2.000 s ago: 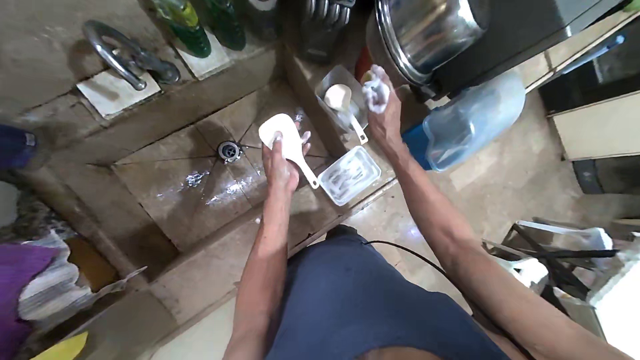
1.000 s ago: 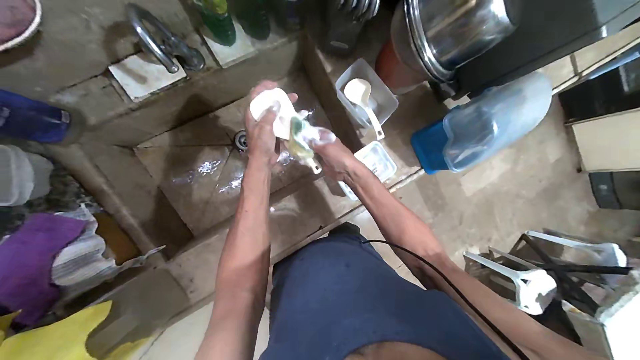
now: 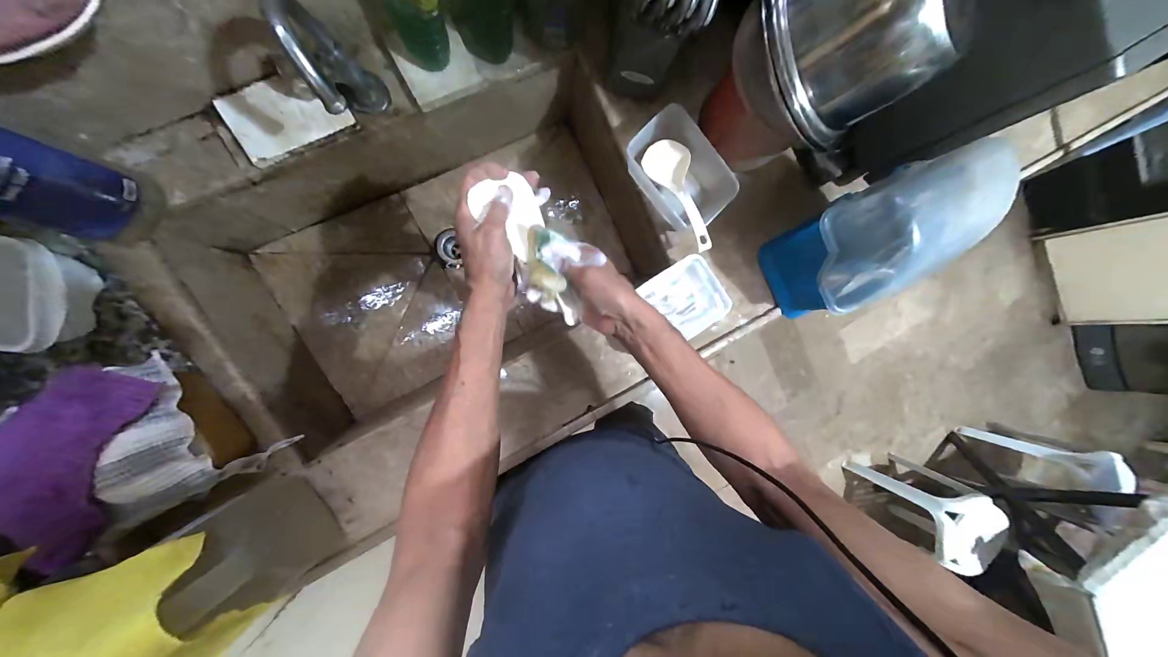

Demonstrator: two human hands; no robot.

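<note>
Over the tiled sink (image 3: 365, 301), my left hand (image 3: 488, 233) grips a white plastic rice paddle (image 3: 513, 208) by its broad end, thumb on top. My right hand (image 3: 593, 287) presses a soapy yellow and green sponge (image 3: 545, 260) around the paddle's handle, most of which is hidden by foam and sponge. Right of the sink, a clear plastic container (image 3: 716, 187) holds a white ladle (image 3: 666, 164) whose handle leans over the rim. Close to my right wrist lies a white rectangular plastic lid or shallow tub (image 3: 689, 297) with suds on it.
A faucet (image 3: 315, 68) stands behind the sink, near green bottles (image 3: 420, 32). To the right are a steel pot (image 3: 858, 64) and a blue-based clear plastic container (image 3: 912, 228). Purple cloth (image 3: 73, 456) and a blue container (image 3: 68, 187) are at the left.
Two seconds ago my right hand was apart, holding the sponge above the clear container; now it is at the paddle's handle. My left hand has kept hold of the paddle.
</note>
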